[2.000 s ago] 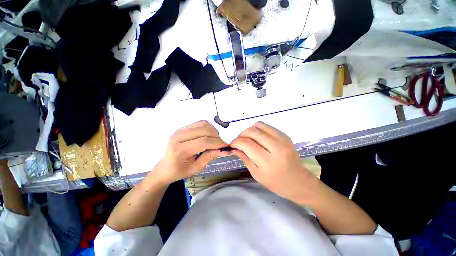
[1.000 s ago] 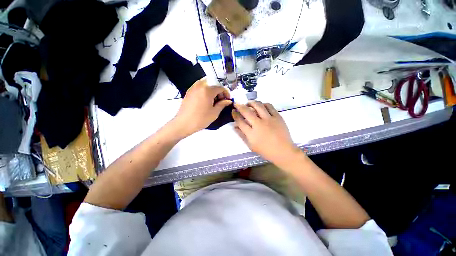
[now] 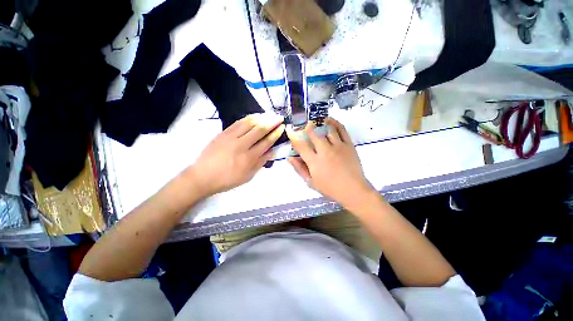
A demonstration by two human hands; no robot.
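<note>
A small black fabric piece (image 3: pixel 281 151) lies at the foot of the sewing machine (image 3: pixel 333 47), mostly hidden under my fingers. My left hand (image 3: pixel 235 153) lies flat on its left part, with the fingertips just left of the presser foot. My right hand (image 3: pixel 328 160) has its fingertips on the piece right at the presser foot (image 3: pixel 319 111), partly covering it. The needle is too small to make out. A chain of black cut pieces (image 3: pixel 220 81) lies left of the machine and reaches close to my left fingers.
A dark fabric heap (image 3: pixel 63 75) and a plastic-wrapped brown package (image 3: pixel 69 200) are at the left. A black strip (image 3: pixel 468 44) hangs over the machine. A yellow-brown bar (image 3: pixel 417 111), red-handled scissors (image 3: pixel 521 130) and an orange-handled tool (image 3: pixel 565 122) lie right.
Both hands have moved forward from the table's front edge to the presser foot with the small black piece. My left hand now lies flatter, its fingers spread over the piece.
</note>
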